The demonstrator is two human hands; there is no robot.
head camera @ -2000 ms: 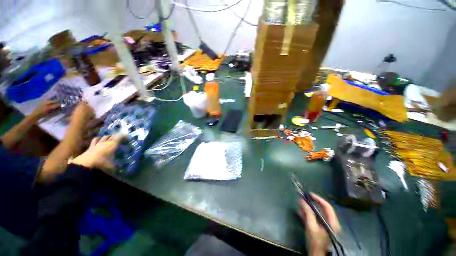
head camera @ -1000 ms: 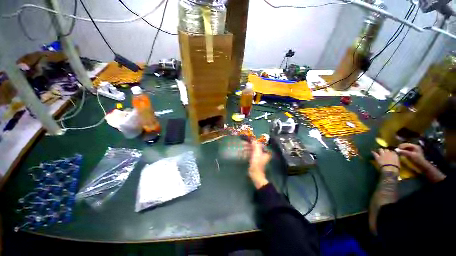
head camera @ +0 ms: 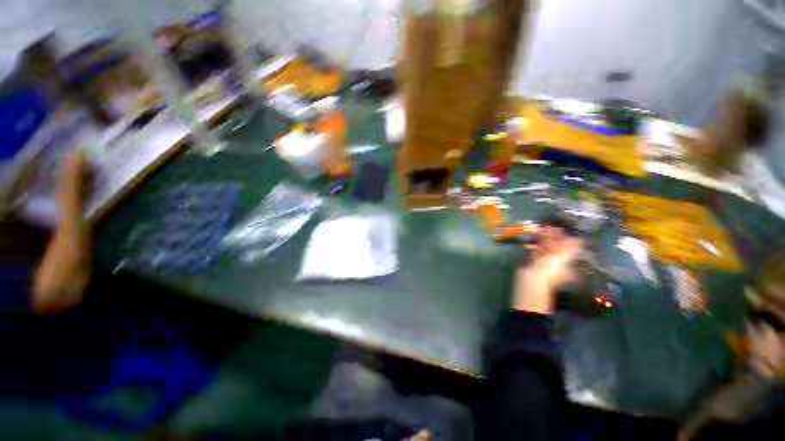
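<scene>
My right hand (head camera: 551, 263), in a dark sleeve, is over the bench beside the dark soldering station (head camera: 590, 288). It is blurred, and I cannot tell what its fingers hold. Orange wire leads (head camera: 495, 220) lie just left of it. The blue PCB panel (head camera: 194, 228) lies flat at the left of the bench with no hand on it. A clear plastic bag (head camera: 275, 222) and a whitish bubble-wrap bag (head camera: 349, 248) lie to its right. A small bit of skin at the bottom edge may be my left hand (head camera: 420, 436), mostly cut off.
A tall cardboard hood (head camera: 452, 103) stands behind the bags. An orange bottle (head camera: 334, 142) and a black flat object (head camera: 371, 182) are left of it. Yellow-orange sheets (head camera: 676, 228) lie right. Another person's arm (head camera: 64, 245) is far left; a person's hand (head camera: 764, 344) is far right.
Two seconds ago my right hand held a black pen-like iron near the front edge, and my left hand was on the blue panel. My right hand is now farther back, by the station; my left has left the panel.
</scene>
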